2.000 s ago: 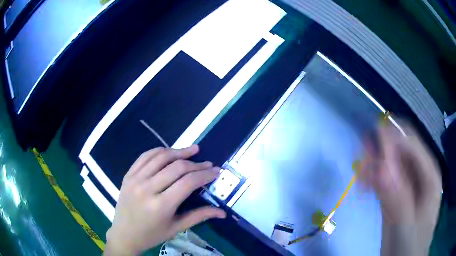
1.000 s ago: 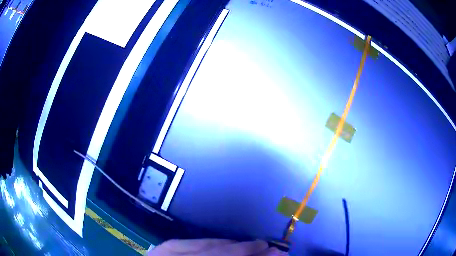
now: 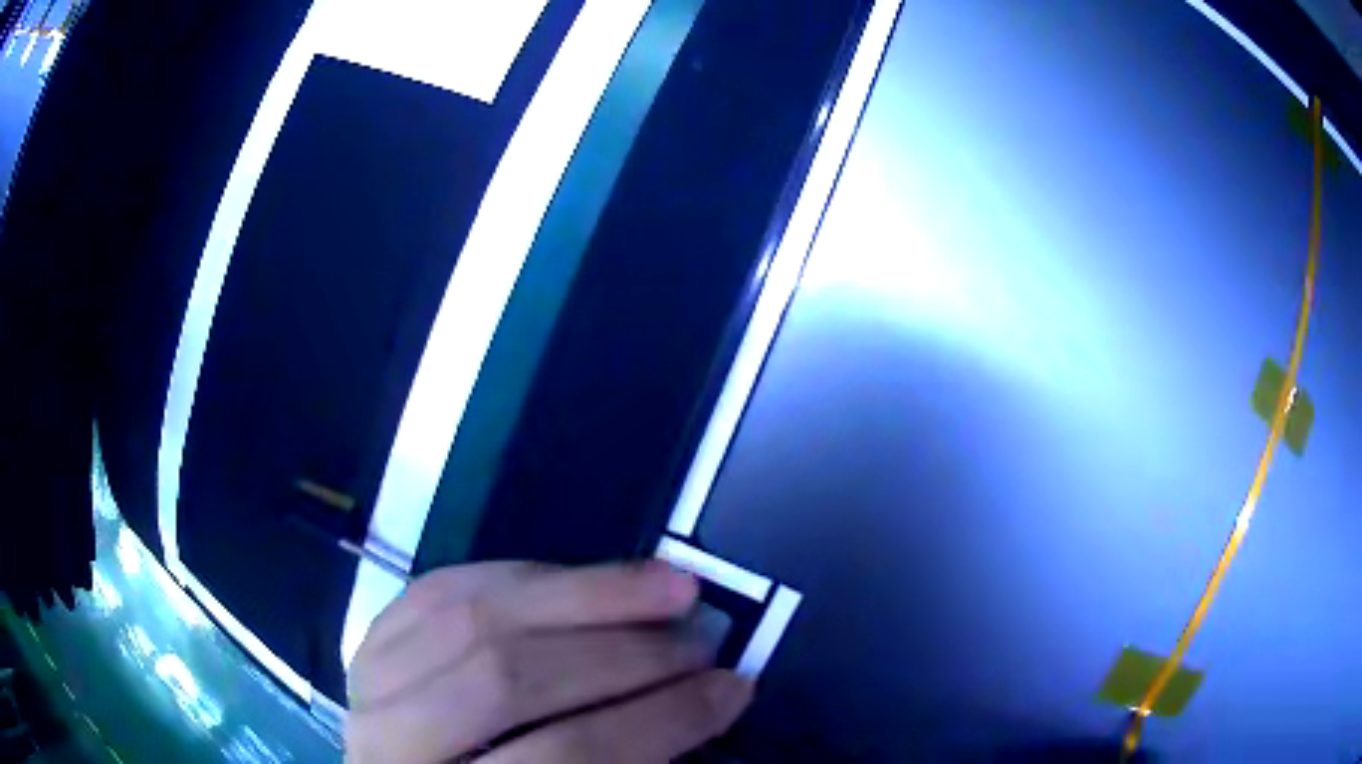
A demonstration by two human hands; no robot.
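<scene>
The silver-blue panel [image 3: 1016, 433] lies on the right, its lower edge cut off by the picture. A thin orange lead [image 3: 1238, 525] runs down it under small amber tape squares. A white strip [image 3: 777, 299] runs along its left edge, and white corner pieces [image 3: 765, 633] sit at its lower left corner. My left hand [image 3: 553, 657] is over this corner, fingers pointing right, two fingertips beside the corner pieces. The fingers cover the spot inside the corner, and whether they grip anything is hidden. A thin pale line [image 3: 374, 558] reaches the hand from the left. My right hand is out of view.
A large white frame [image 3: 475, 284] around a black area lies left of the panel. A green strip [image 3: 515, 343] and a wide dark band [image 3: 642, 314] lie between them. Glossy green floor [image 3: 172, 664] shows at the lower left.
The view has shifted, so the panel and lead appear farther right. My left hand has come up from the bottom edge over the panel corner, where the small dotted plate was visible before.
</scene>
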